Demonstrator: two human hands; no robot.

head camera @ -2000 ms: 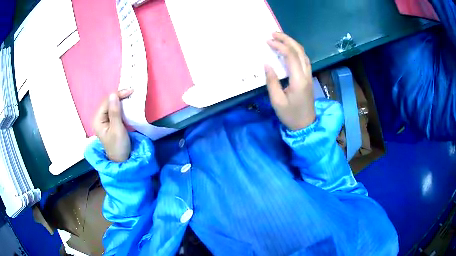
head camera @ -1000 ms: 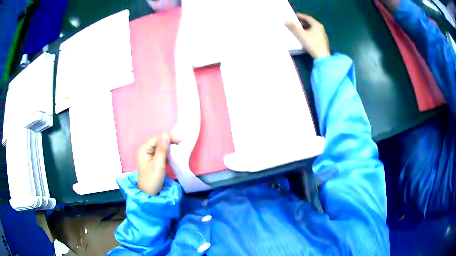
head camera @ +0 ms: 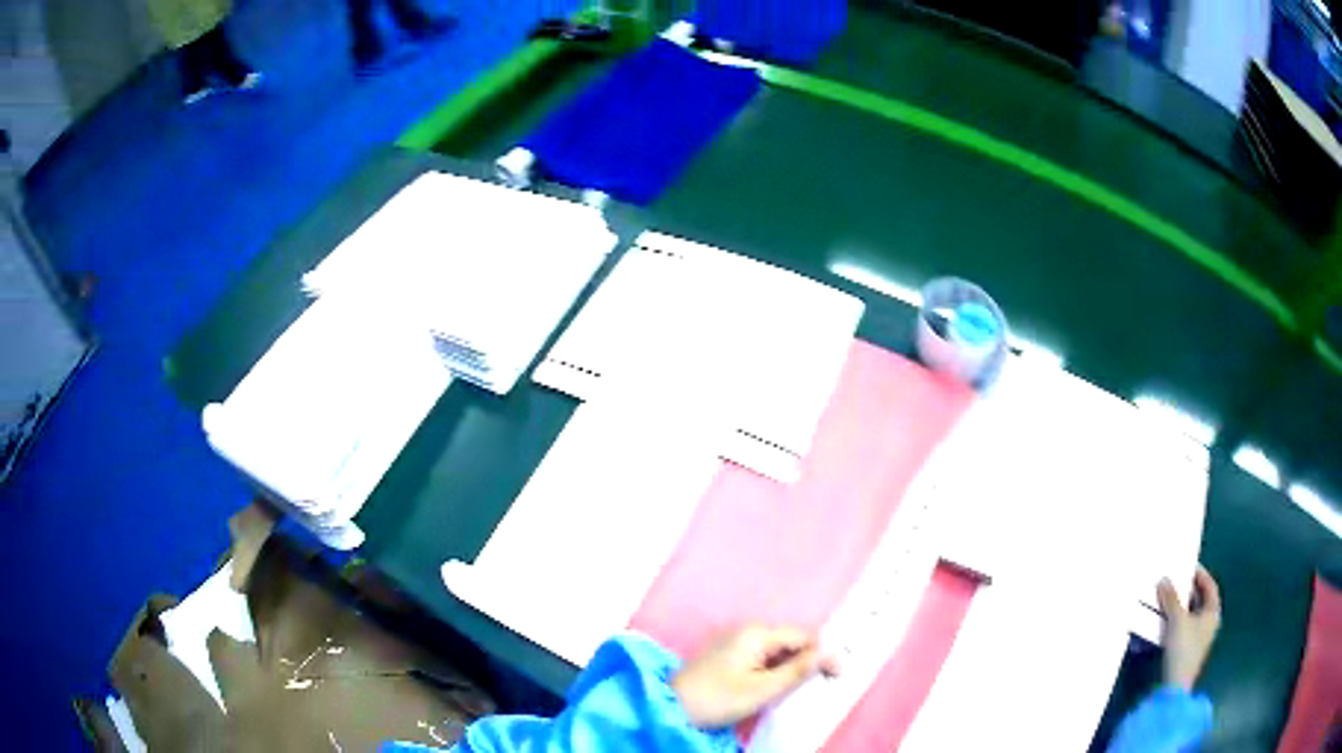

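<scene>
A white box blank (head camera: 1089,493) lies at the right, its wide panel at the far end and its near end cut off by the picture's bottom edge. My right hand (head camera: 1189,625) is shut on the right edge of the wide panel. The white label strip (head camera: 880,589) runs along the blank's left side towards me. My left hand (head camera: 751,674) has its fingertips pinched at the strip's left edge. The strip's near end is out of the picture. A clear round holder with a blue-green core (head camera: 964,331) stands at the strip's far end.
A red sheet (head camera: 780,537) lies under the strip. Another box blank (head camera: 618,515) lies left of it, and a thick stack of blanks (head camera: 331,397) lies farther left on the dark-green table (head camera: 478,486). Brown cardboard scraps (head camera: 317,662) are below. People's legs show at the far left.
The view has swung left and up, bringing the round holder and floor into sight. My right hand stays by the wide panel's right edge; my left hand stays at the strip.
</scene>
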